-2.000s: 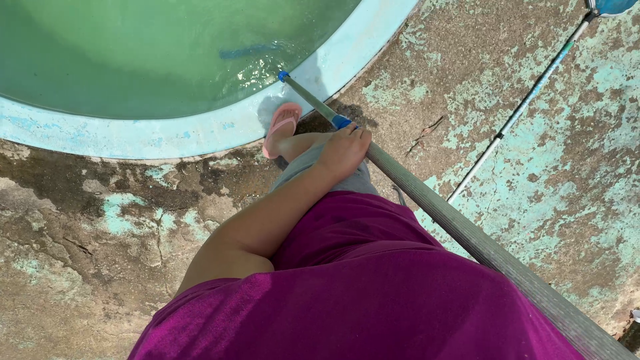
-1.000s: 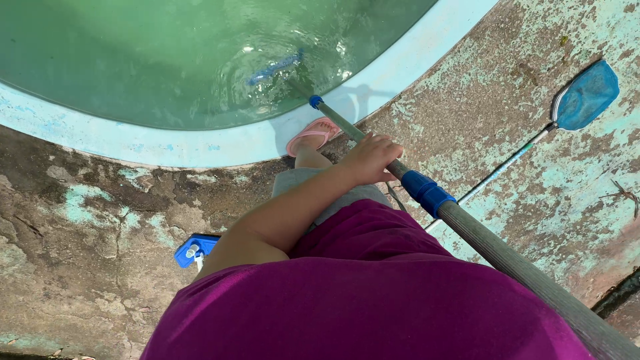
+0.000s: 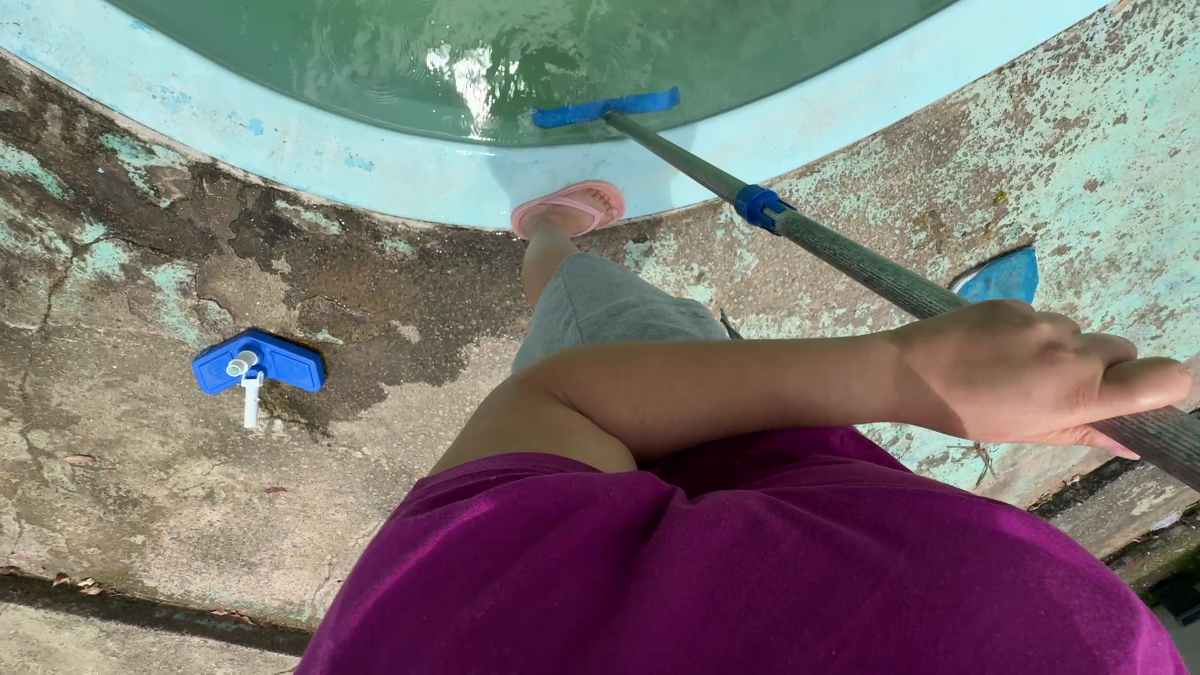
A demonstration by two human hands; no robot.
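My left hand (image 3: 1022,375) is closed around a long ribbed pole (image 3: 872,262) at the right, its arm reaching across my body. Up and to the left of the hand, a blue clamp collar (image 3: 759,207) joins the pole to a thinner section. That section ends in a blue pool brush head (image 3: 607,107), which shows at the near edge of the green pool water (image 3: 394,56), beside the light blue rim (image 3: 319,169). Whether the head touches the water is hard to tell. My right hand is outside the view.
On the stained concrete (image 3: 403,450) at the left lies a blue pool vacuum head (image 3: 258,363) with white fittings. A blue skimmer net (image 3: 1003,278) is partly hidden behind the pole. My foot in a pink flip-flop (image 3: 569,206) rests on the pool rim. A dark gutter crosses the lower left.
The brush head has come from farther out in the water to the near rim. My left hand has moved rightward, and now holds the pole behind the blue collar. The view has shifted.
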